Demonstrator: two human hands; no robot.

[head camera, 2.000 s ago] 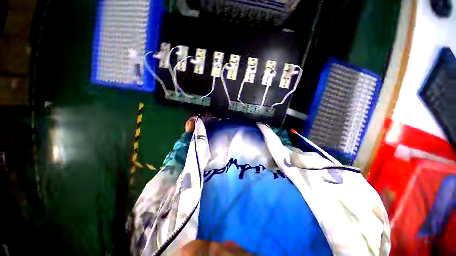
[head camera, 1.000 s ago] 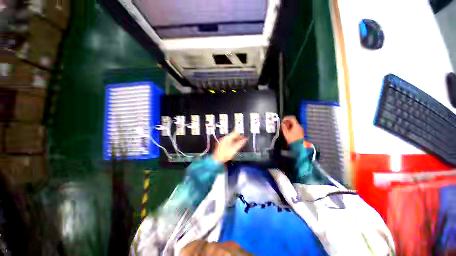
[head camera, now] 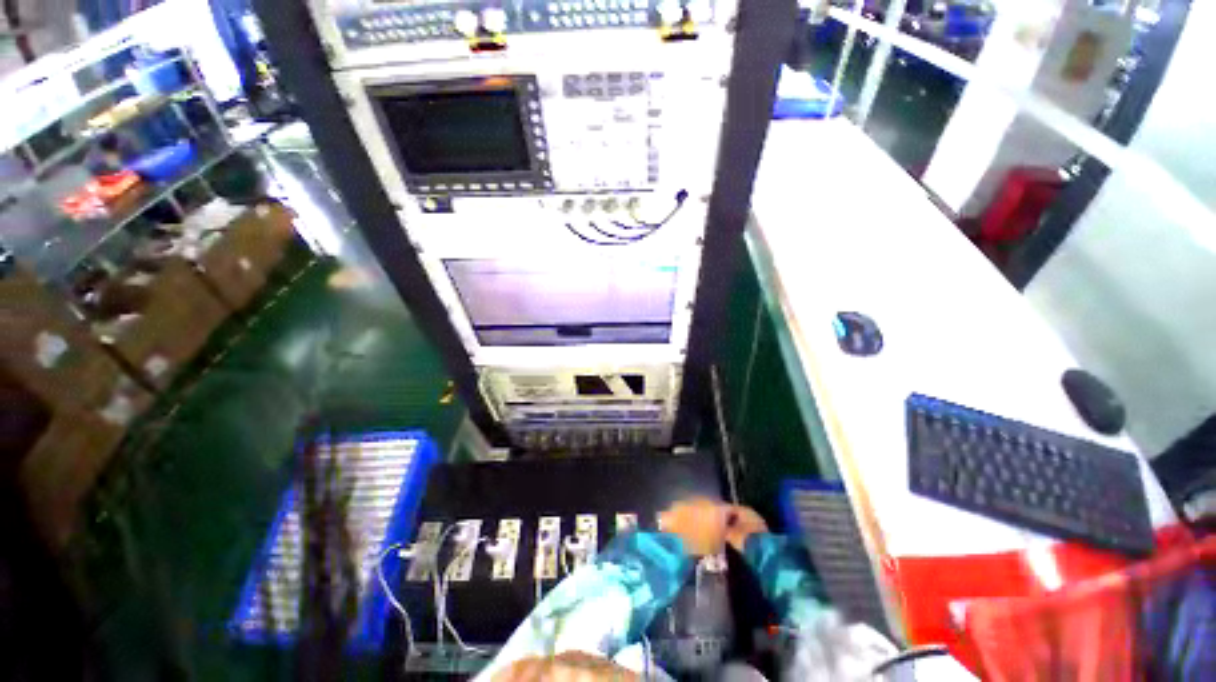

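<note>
The black test fixture (head camera: 607,482) lies low in the view with a row of pale test sockets (head camera: 506,548). Thin white test leads (head camera: 442,596) run from the left sockets to a grey-green connector strip (head camera: 447,658). My left hand (head camera: 695,524) is over the right end of the row, covering the sockets there. My right hand (head camera: 743,526) is close beside it at the fixture's right edge. Both hands are small and blurred, and whether they hold anything cannot be told. My sleeves hide part of the fixture's near side.
A tall instrument rack (head camera: 574,240) stands behind the fixture. The blue-rimmed left tray (head camera: 422,469) holds rows of white pieces; the right tray (head camera: 834,540) sits beside the white desk (head camera: 854,227). The desk bears a keyboard (head camera: 1027,473) and mice (head camera: 858,333). Cartons (head camera: 160,320) stand left.
The view has tilted up, showing more of the rack. My left hand has moved right from the middle sockets to the right end, now near my right hand.
</note>
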